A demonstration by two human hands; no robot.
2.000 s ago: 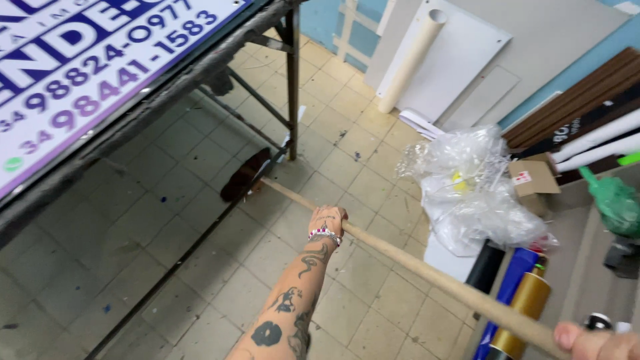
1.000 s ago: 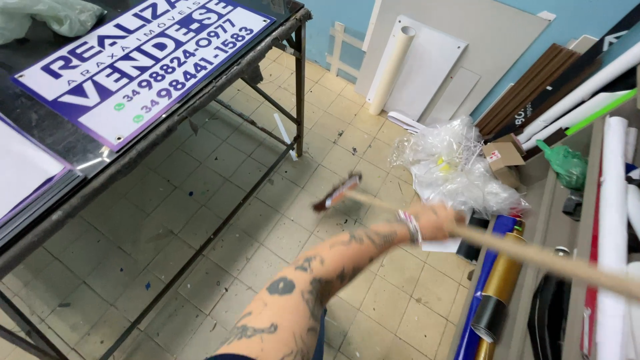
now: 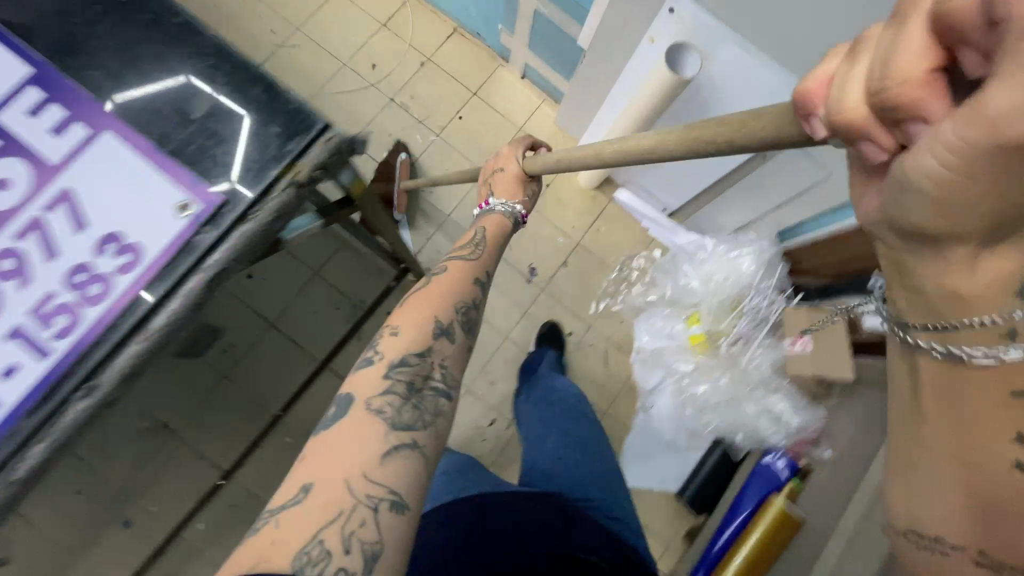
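A long wooden broom handle (image 3: 672, 144) crosses the upper part of the view. My left hand (image 3: 512, 172), with beaded bracelets at the wrist, is wrapped around its middle. Close to the camera at the upper right, my right hand (image 3: 904, 104) grips the near end, a chain bracelet on its wrist. At the far end, the reddish-brown broom head (image 3: 390, 188) is on the tiled floor (image 3: 504, 264), beside the corner leg of a dark-topped table. Its bristles are partly hidden by the angle.
A sign with writing lies on the dark tabletop (image 3: 264, 96) at left. Crumpled clear plastic (image 3: 720, 344), a cardboard box (image 3: 820, 348) and gold (image 3: 760, 532) and blue rolls (image 3: 744, 504) are at right. A white tube (image 3: 640, 112) leans on boards. Small debris dots the floor.
The broom head has moved from the open floor to beside the table leg. My right hand, out of view one second ago, now shows at the upper right. The view has shifted strongly.
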